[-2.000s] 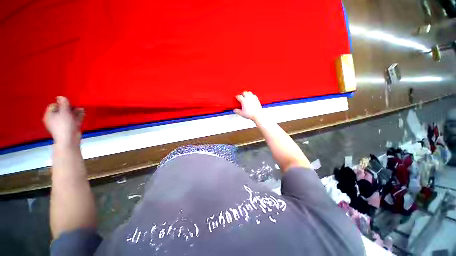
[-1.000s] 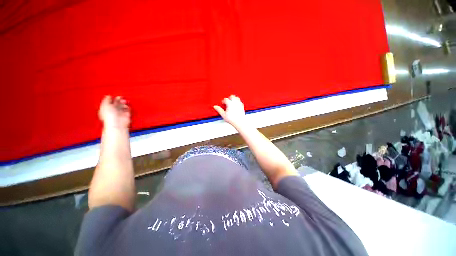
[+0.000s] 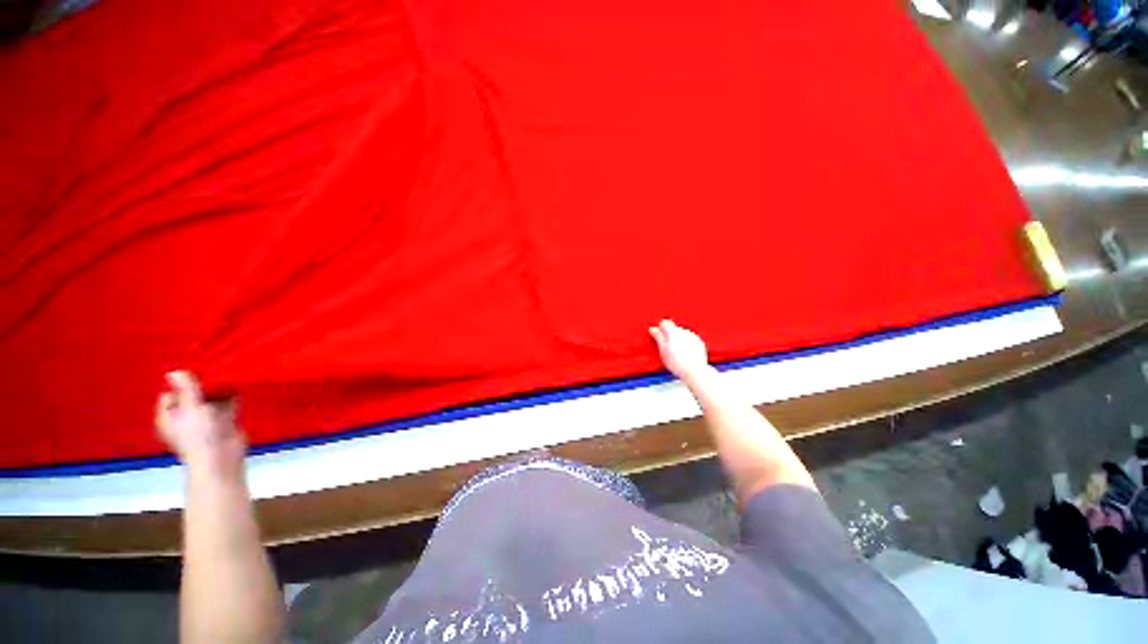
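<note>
The red fabric ply (image 3: 755, 189) covers the table, smooth on the right and creased on the left. My left hand (image 3: 202, 425) pinches its near edge at the left, slightly raised, with creases fanning from the fingers. My right hand (image 3: 681, 350) has its fingers closed on the near edge right of centre; its fingertips are small, and their exact hold is hard to see. A thin blue edge (image 3: 806, 355) shows under the red, above the white underlay paper (image 3: 604, 419). The yellow end weight (image 3: 1044, 257) is at the lay's right near corner.
The brown table edge (image 3: 881, 400) runs along the near side. Small objects, including a small box (image 3: 1114, 248), lie on the table beyond the weight. Coloured offcuts (image 3: 1093, 535) and scraps lie on the grey floor at right. A white surface (image 3: 1007, 601) is at lower right.
The view has shifted left along the lay, and the weight now shows farther right. My left hand, open a second ago, has taken the ply's edge and drawn creases. My hands are wider apart.
</note>
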